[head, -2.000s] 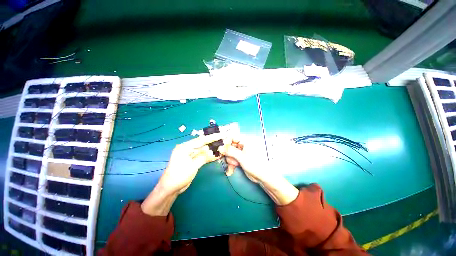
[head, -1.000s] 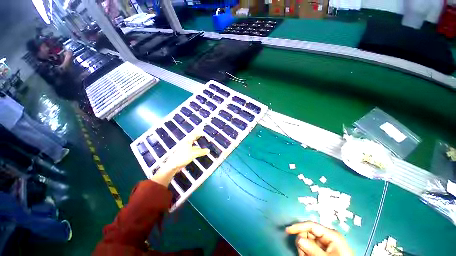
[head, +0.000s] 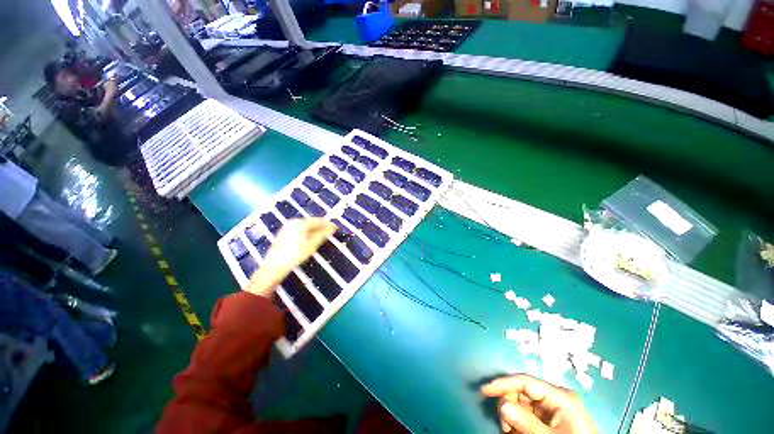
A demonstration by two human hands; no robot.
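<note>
A white tray (head: pixel 338 290) with two columns of slots holding black modules (head: pixel 399 180) lies tilted across the bench in the middle of the view. My left hand (head: pixel 293 247) is over the tray's left column, fingers together and pointing right; its fingertips hide whether anything is between them. My right hand (head: pixel 539 405) is at the bottom edge, partly cut off, fingers curled and apart, with nothing visible in it. Thin black antenna cables (head: pixel 424 303) trail from the tray over the green mat. Pale adhesive pads (head: pixel 564 341) lie scattered above my right hand.
Stacked white trays (head: pixel 199 144) stand at the far left. A zip-lock bag (head: pixel 658 220) and a bag of pale pieces (head: pixel 624 261) lie on the pale rail (head: pixel 513 222). Another pale pile (head: pixel 658 417) is at the bottom right. A person (head: pixel 81 93) is at the upper left.
The view has swung left from the mat to the tray. The hands, together on a black module earlier, are now apart. In the last second my left hand moved slightly up-left and its fingers came together.
</note>
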